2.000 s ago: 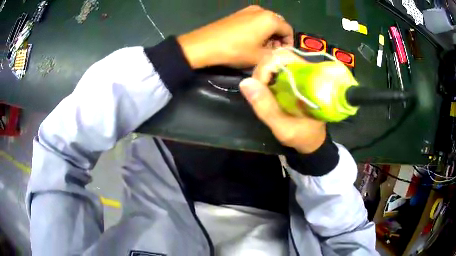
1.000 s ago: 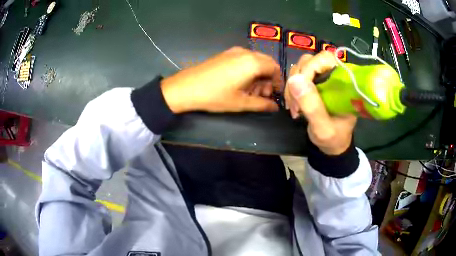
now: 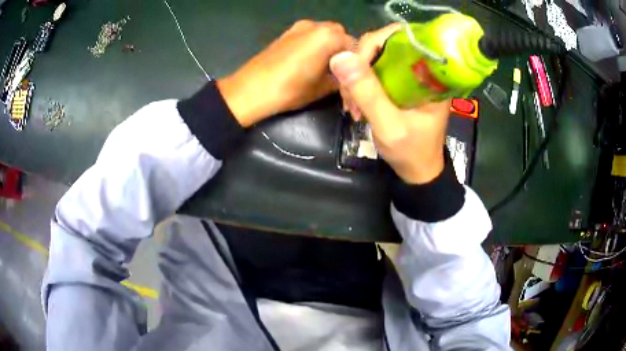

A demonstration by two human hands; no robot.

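Note:
My right hand [image 3: 398, 103] is closed around the green electric screwdriver [image 3: 439, 62], which lies sideways with its black cord end to the right. Its tip is hidden by my hands. My left hand [image 3: 295, 72] is at the far end of a handset [image 3: 357, 147], fingers bent and touching or close to my right fingers; what they hold, if anything, is hidden. The near end of this handset shows below my right hand. Another handset [image 3: 464, 107] with a red-orange oval lies to the right, partly covered by my right wrist.
Solder wire [image 3: 185, 41] trails at far left; a short strand [image 3: 285, 152] lies near the mat's front. Small silvery parts [image 3: 108, 35] lie in piles at left. A pink-handled tool [image 3: 541, 81], a white-and-yellow piece [image 3: 514, 90] and a clear piece [image 3: 495, 94] lie right. The black cord runs there.
Both hands and the screwdriver have moved toward the far side, the screwdriver also leftward since one second ago. The row of red-orange ovals is now mostly covered. The handset's near end has come into view.

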